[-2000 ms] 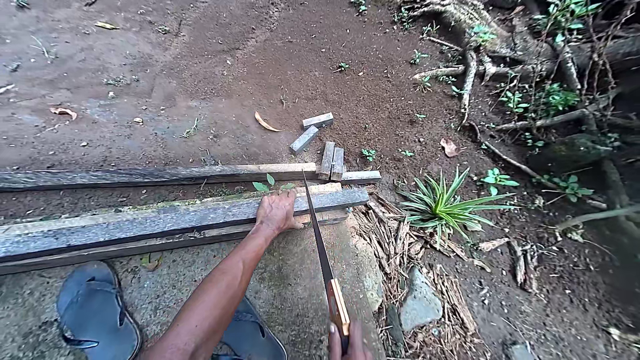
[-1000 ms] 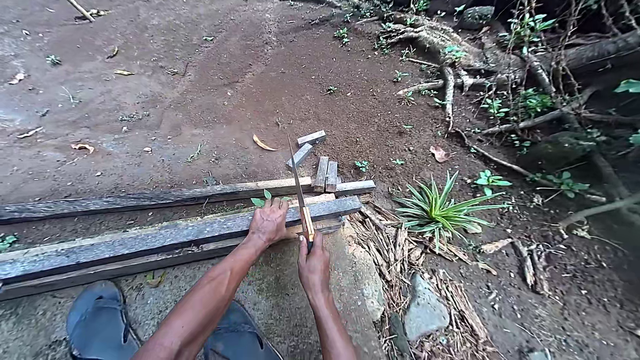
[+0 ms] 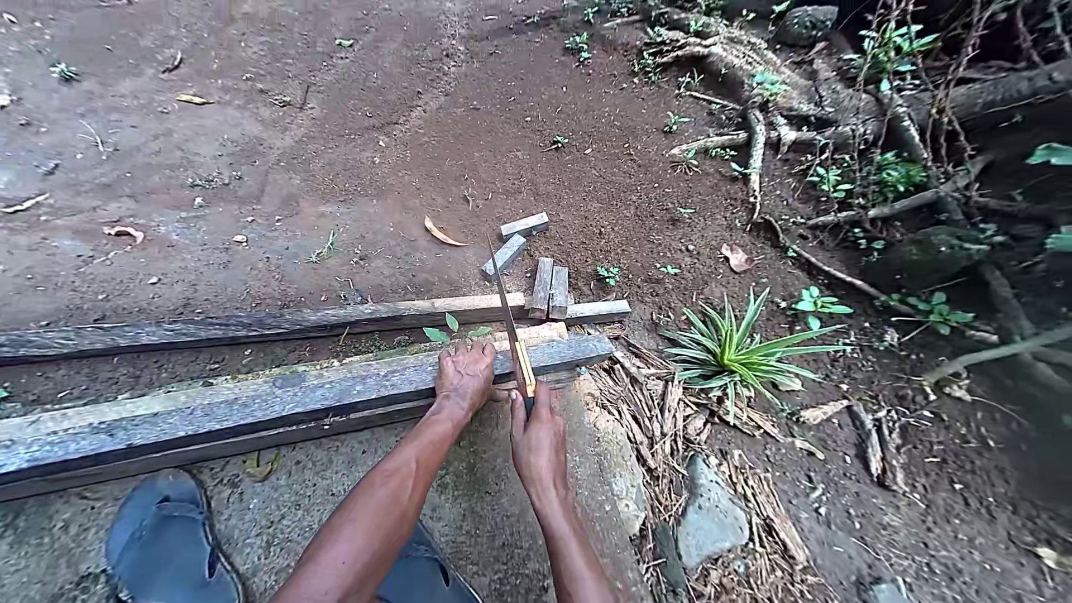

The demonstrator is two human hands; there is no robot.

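Observation:
My left hand (image 3: 466,375) presses on the top of a weathered grey timber beam (image 3: 276,398), a little short of its right end. Just right of it, my right hand (image 3: 538,435) grips the handle of a handsaw (image 3: 507,322). The saw's narrow blade crosses over the beam and points away from me. Other long timbers lie alongside; the farther one (image 3: 335,322) rests on the soil. Several short cut wood blocks (image 3: 543,287) lie beyond the beam's right end, two of them side by side.
Under my sandals (image 3: 167,536) is a concrete slab (image 3: 318,490). At its right edge lie wood chips, a grey stone (image 3: 710,515) and a spiky green plant (image 3: 737,352). Tree roots (image 3: 758,126) spread at the upper right. Bare soil stretches beyond the timbers.
Two seconds ago my right hand was lower, near the frame's bottom edge; it has moved forward to the beam with the saw. My left hand has stayed on the beam.

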